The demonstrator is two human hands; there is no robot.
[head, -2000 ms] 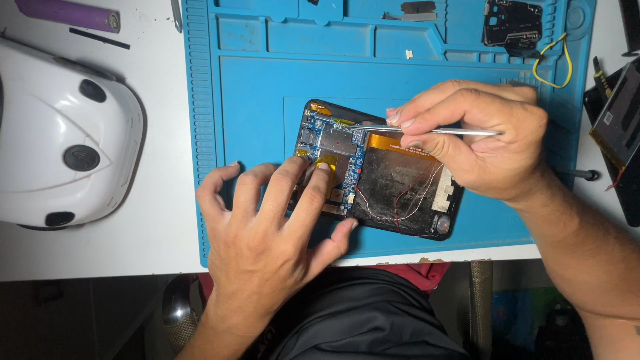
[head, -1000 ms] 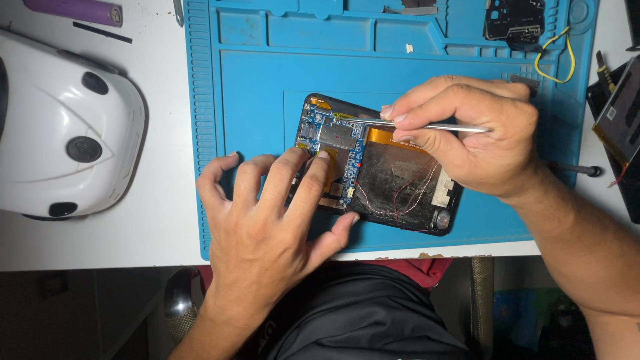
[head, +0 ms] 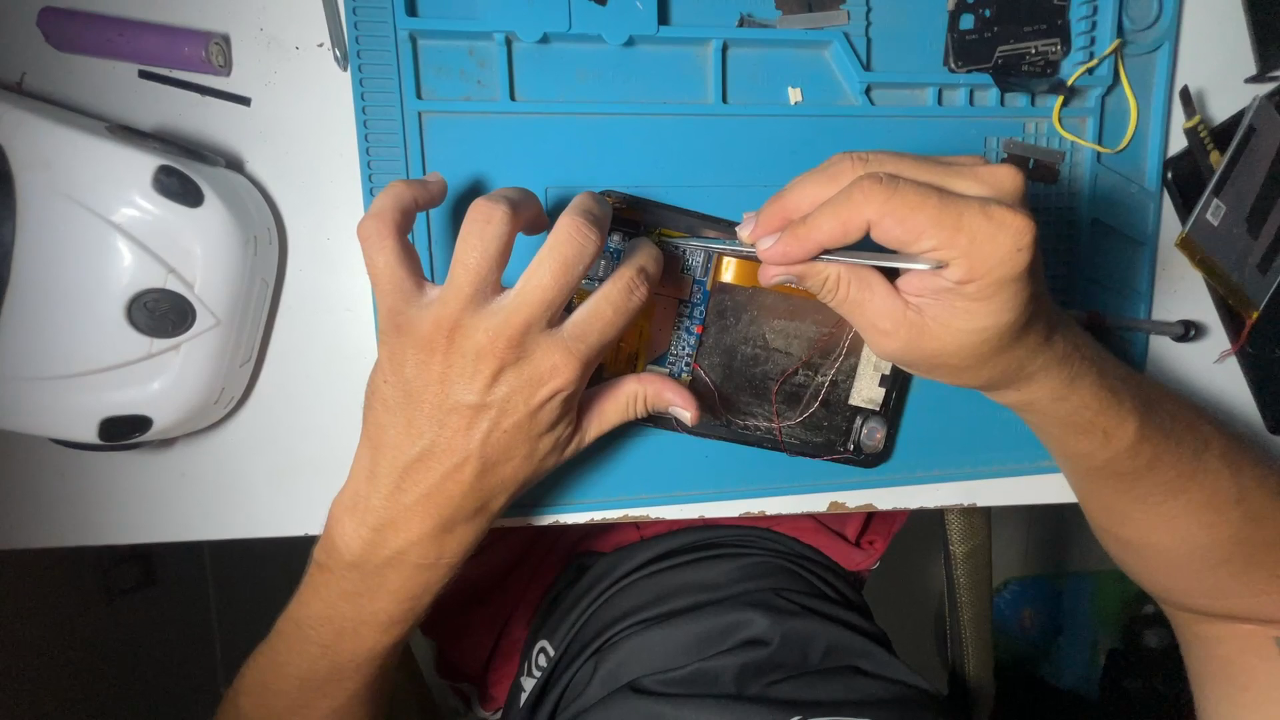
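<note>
An opened tablet (head: 780, 350) with a black housing lies tilted on the blue silicone repair mat (head: 640, 150). Its blue circuit board (head: 688, 325) is partly covered by my left hand (head: 490, 310), whose fingers are spread over the board's left end, the thumb at the housing's lower edge. My right hand (head: 900, 250) pinches metal tweezers (head: 850, 258), their tips at the board's upper part near the index fingertip of my left hand. An orange flex cable (head: 738, 272) runs beside the board. Thin red and white wires (head: 800, 415) curl across the dark bay.
A white helmet-like shell (head: 130, 290) stands at the left, below a purple battery cell (head: 135, 40). At the upper right are a black board part (head: 1008, 35) and a yellow loop (head: 1130, 100). A screwdriver-like shaft (head: 1140, 325) and a detached battery-like pack (head: 1230, 210) lie at the right.
My left hand has shifted up over the board, its fingers now more bent and covering the board's left end. My right hand still holds the tweezers at the board's upper part.
</note>
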